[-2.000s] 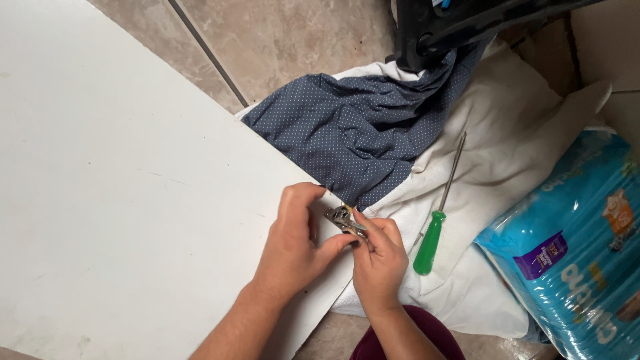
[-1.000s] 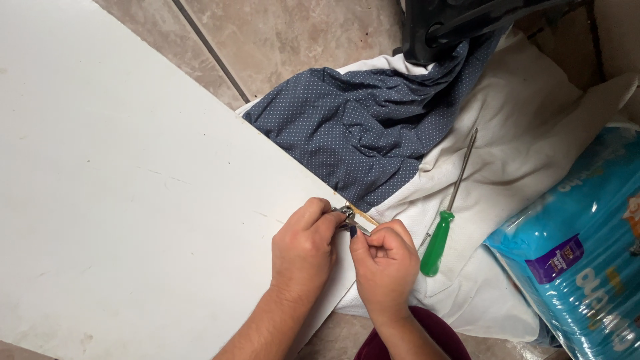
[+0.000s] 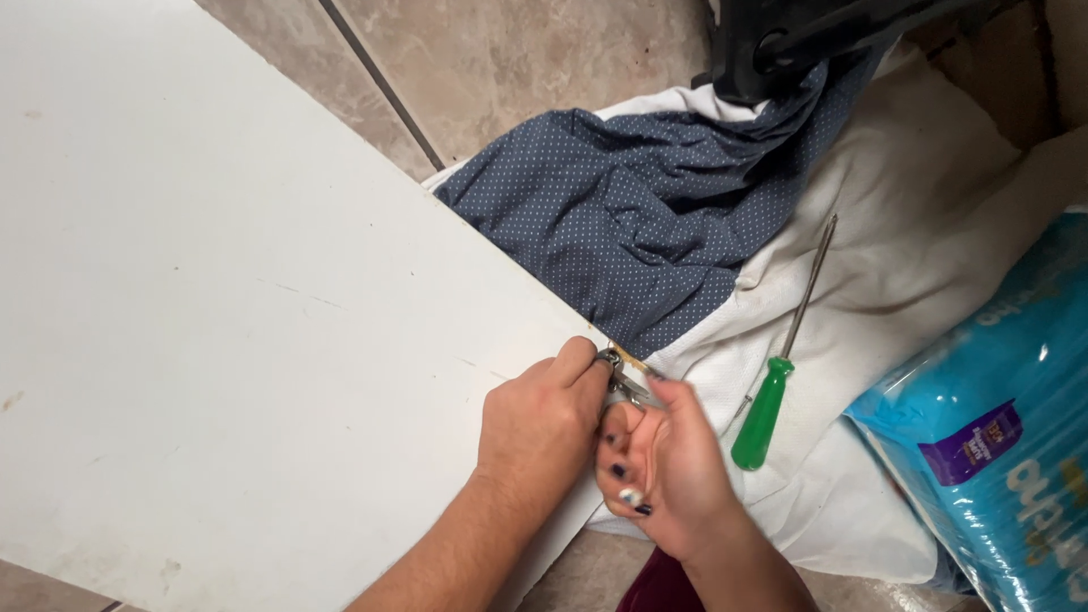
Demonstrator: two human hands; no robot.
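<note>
A small metal hinge (image 3: 625,378) lies at the chipped edge of a white board (image 3: 297,340). My left hand (image 3: 548,412) rests on the board with its fingers closed around the hinge's near end. Beside it my right hand (image 3: 667,463) is turned palm up, its thumb near the metal piece and its fingers curled; whether it touches the piece is hard to tell. A screwdriver with a green handle (image 3: 764,416) lies on white cloth (image 3: 816,484) to the right, and a small screw (image 3: 742,408) lies by its handle.
Dark blue dotted cloth (image 3: 612,195) is bunched beyond the board's edge. A blue plastic-wrapped package (image 3: 960,374) bearing writing stands at the right. A black plastic object (image 3: 756,51) is at the top, over floor tiles (image 3: 527,59).
My right hand has turned from gripping at the metal piece to palm up, slightly lower. My left hand remains at the piece.
</note>
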